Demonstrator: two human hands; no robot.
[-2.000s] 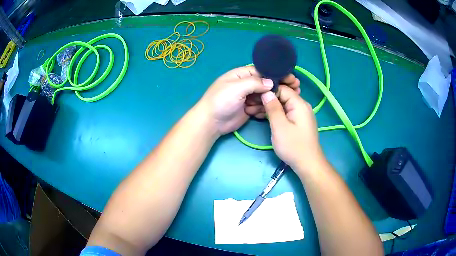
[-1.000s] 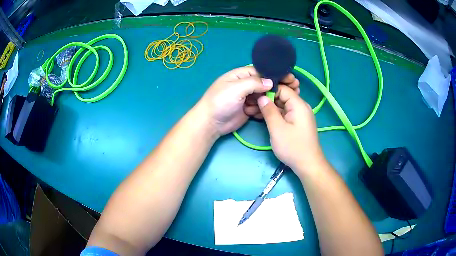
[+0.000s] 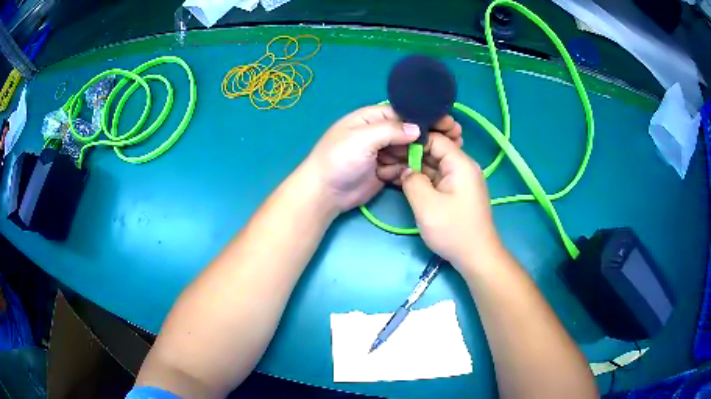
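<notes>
A round black head (image 3: 422,89) is held upright between my hands, its flat matte face towards me. My left hand (image 3: 360,156) grips it at its lower edge, thumb on the neck. My right hand (image 3: 446,191) pinches the green cable (image 3: 415,158) just below the neck. The cable loops behind my hands and over the far edge, then runs to the black main unit (image 3: 620,282) at the right. The fingers behind the head are partly hidden.
Yellow rubber bands (image 3: 269,76) lie at the far side. Another black unit (image 3: 47,193) with a coiled green lead (image 3: 191,101) is at the left. A pen (image 3: 402,312) lies on white paper (image 3: 421,354) in front. Clear plastic (image 3: 677,128) hangs at the right edge.
My right thumb has moved down from the neck along the cable, and a short green length now shows between the hands. My left hand keeps its grip.
</notes>
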